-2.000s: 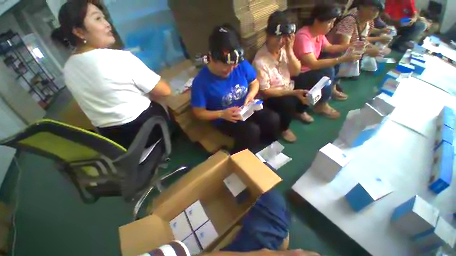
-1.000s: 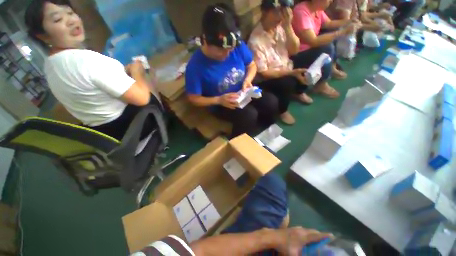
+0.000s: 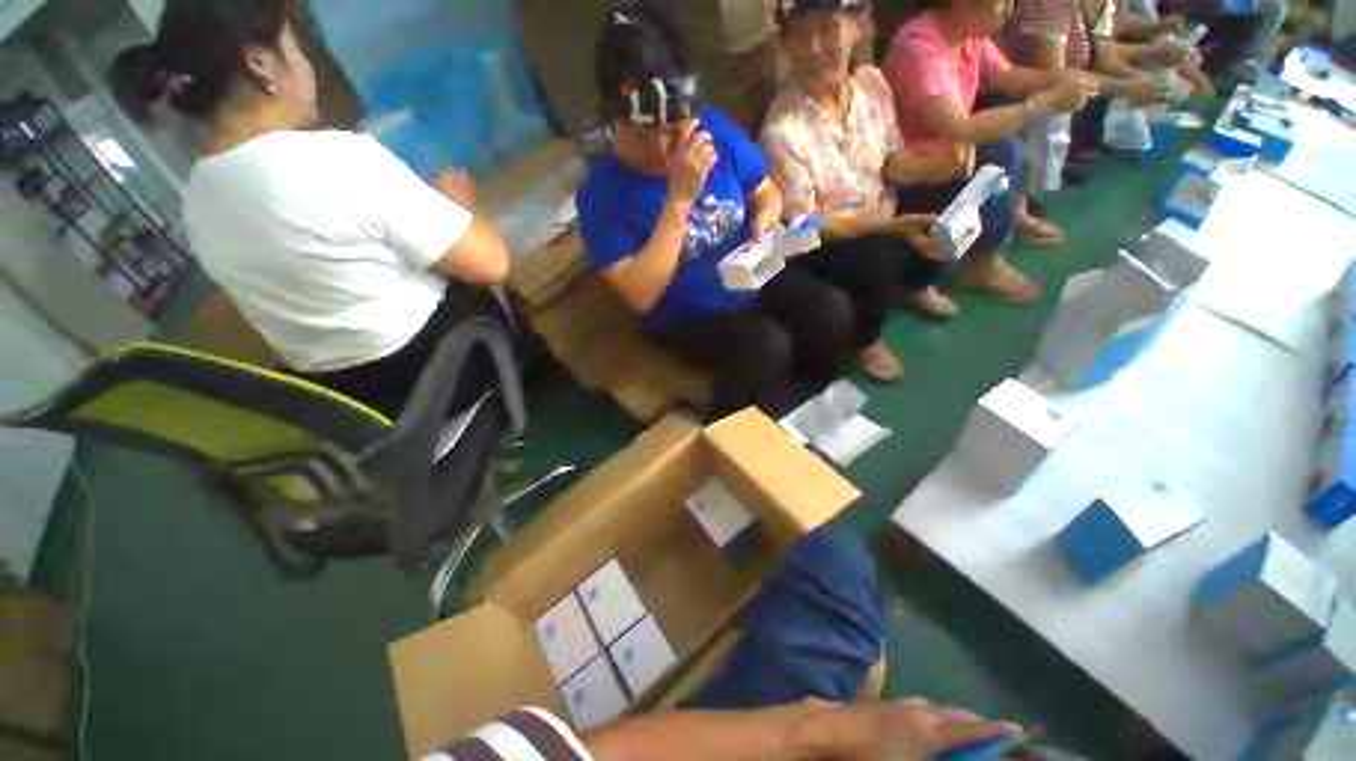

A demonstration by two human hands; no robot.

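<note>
My left hand (image 3: 910, 730) reaches in from the bottom, past a striped sleeve, and is cut off by the lower edge. Its fingers lie on a blue piece (image 3: 982, 748), of which only a small part shows. What else it holds is hidden. My right hand is not in view. The open brown carton (image 3: 588, 550) stands beside my leg. Several closed white boxes (image 3: 611, 599) lie together in its near end, and one white box (image 3: 720, 512) lies at its far end.
A white table (image 3: 1011, 595) with open white-and-blue boxes (image 3: 1126, 532) is at the right. A green mesh chair (image 3: 238, 402) and a person in white are at the left. Seated people hold white boxes along the table. A white sheet-like piece (image 3: 836, 422) lies beyond the carton.
My left hand and the blue piece have come in from below since the oldest frame; they sit slightly lower than one second ago. The person in blue has raised a hand to the face.
</note>
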